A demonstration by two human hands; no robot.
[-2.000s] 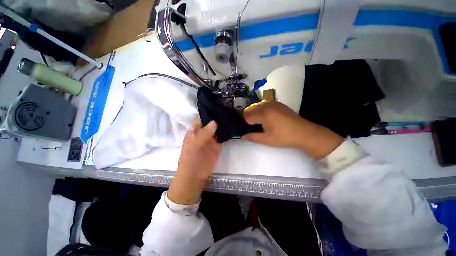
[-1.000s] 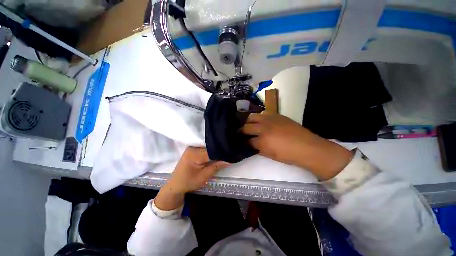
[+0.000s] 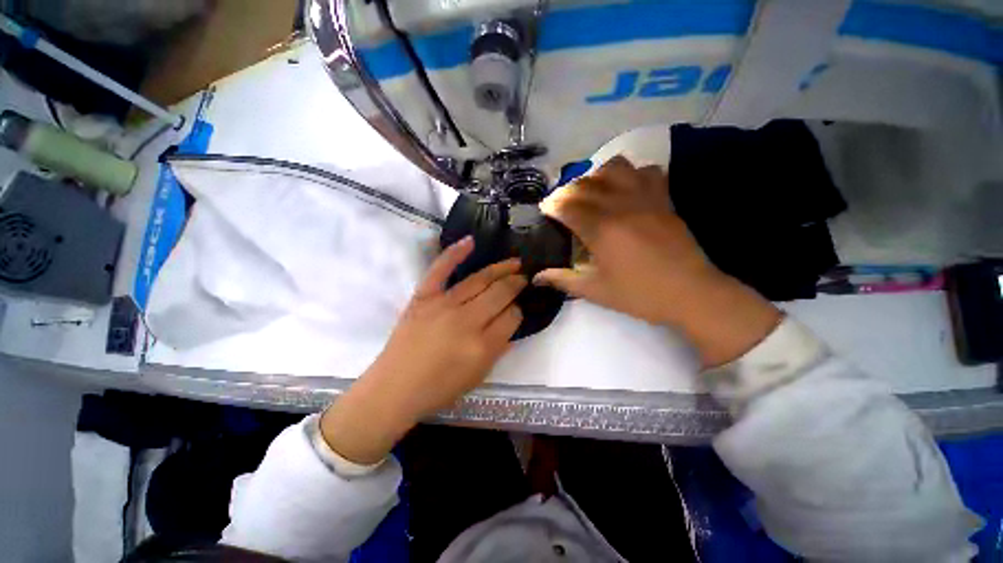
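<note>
A black cut piece (image 3: 539, 313) lies at the presser foot and needle (image 3: 521, 187) of the white sewing machine (image 3: 715, 50). My left hand (image 3: 456, 330) lies with its fingers spread on the black piece, pressing it to the bed. My right hand (image 3: 632, 242) is just right of the needle, its thumb on the piece's right edge and its other fingers raised near the foot. Whether it grips cloth is hidden. A white garment panel (image 3: 286, 253) with a narrow dark edge lies left of the needle and runs to the black piece.
Stacked black pieces (image 3: 748, 209) lie right of my right hand. Pink and blue sticks (image 3: 891, 280) and a smartphone (image 3: 976, 311) are at the right. A grey box with a round vent (image 3: 55, 242) and a pale green bottle (image 3: 77, 154) are at the left. The ruler-marked edge (image 3: 550, 412) runs in front.
The black piece has gone from folded up to flatter under the foot. My left hand has moved up onto it. My right hand has moved up beside the needle. The white panel is spread further left.
</note>
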